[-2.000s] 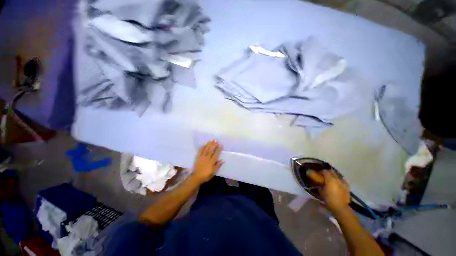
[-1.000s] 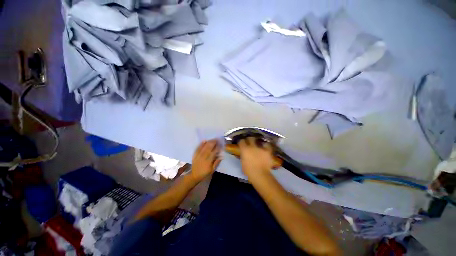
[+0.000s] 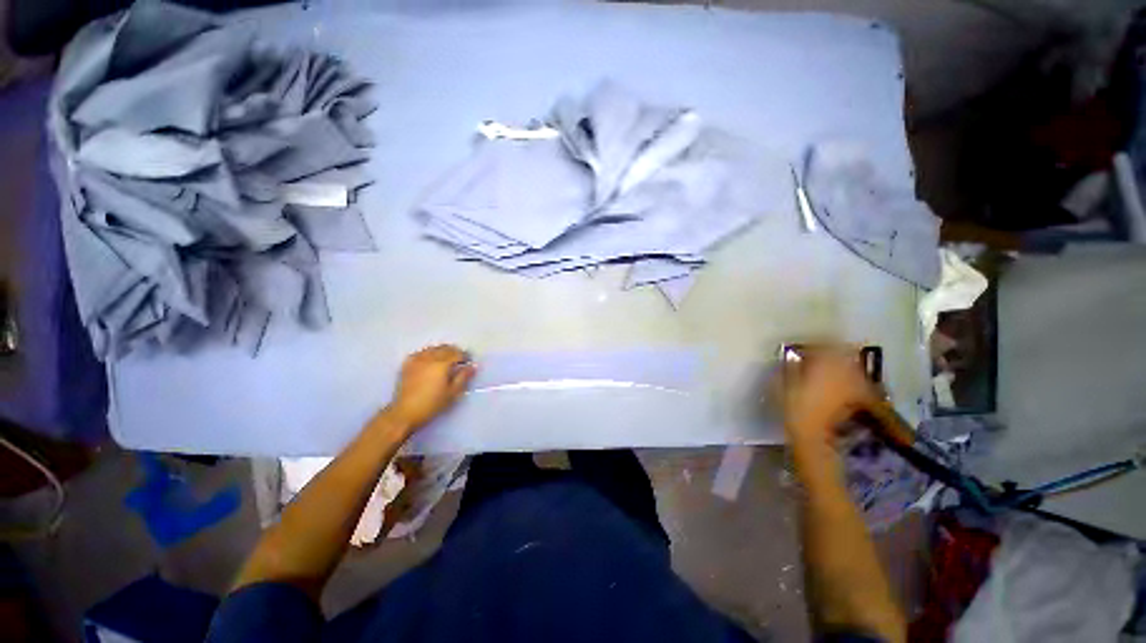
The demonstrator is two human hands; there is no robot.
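A narrow pale strip of fabric (image 3: 584, 373) lies flat along the front of the blue cloth-covered pressing table, with a white curved edge. My left hand (image 3: 434, 383) is at the strip's left end, fingers curled on it; I cannot tell whether it pinches the cloth. My right hand (image 3: 823, 392), blurred, is closed on the iron (image 3: 870, 362) at the table's right front, to the right of the strip. The hand hides most of the iron, and its hose trails off to the right.
A large fanned bundle of grey-blue pieces (image 3: 163, 189) lies at the left. A smaller bundle (image 3: 540, 201) lies at the middle. A curved grey piece (image 3: 867, 207) is at the right end. Blue cloth (image 3: 182, 500) and scraps lie on the floor.
The iron has moved from beside my left hand to the right end of the table, in my right hand. The strip now shows uncovered. The camera view has shifted.
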